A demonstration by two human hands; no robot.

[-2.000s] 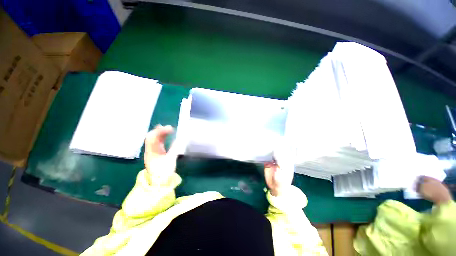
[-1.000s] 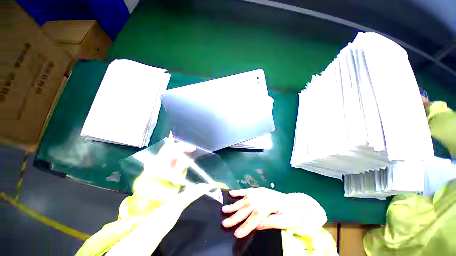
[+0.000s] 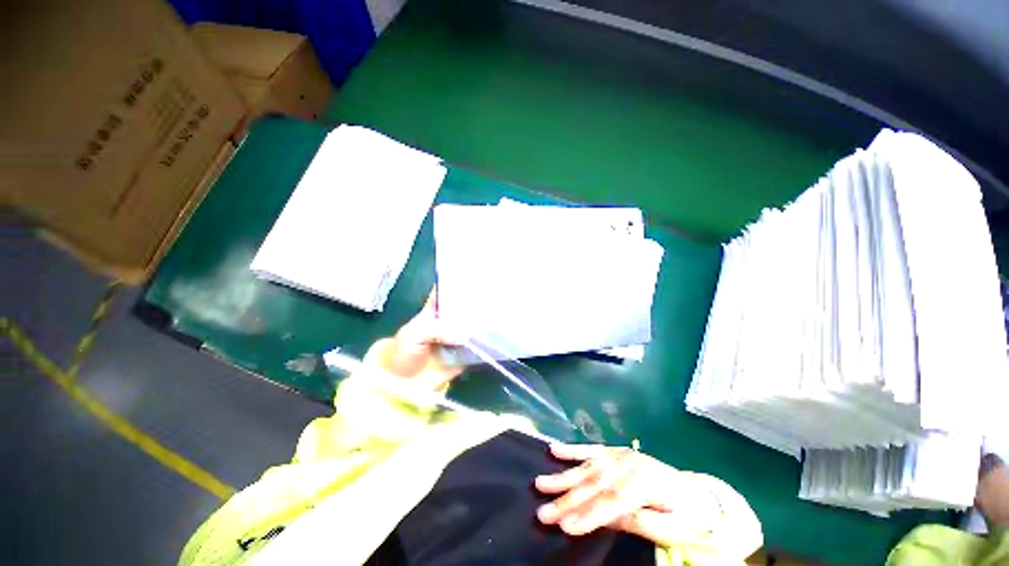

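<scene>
A tablet (image 3: 542, 276) lies back up on a small pile of white sleeves (image 3: 653, 265) in the middle of the bench. A dark tablet screen (image 3: 487, 498) is at my body, partly covered by my sleeve. My right hand (image 3: 603, 486) rests on it with fingers spread. A clear protective film (image 3: 515, 376) runs from my left hand towards my right hand. My left hand (image 3: 415, 354) is at the near left corner of the tablet on the pile and pinches the film; its fingertips are blown out by glare.
A low stack of white sleeves (image 3: 352, 216) lies at left. A tall stack of sleeves (image 3: 830, 299) stands at right. Cartons (image 3: 122, 122) are beyond the left bench end, and a green belt (image 3: 531, 122) runs behind. A neighbour's hand (image 3: 992, 492) and yellow sleeve show at lower right.
The tablet on the pile now lies squarer to the pile. My left hand has moved up to its corner, with the film lower and less spread. The whole view has shifted.
</scene>
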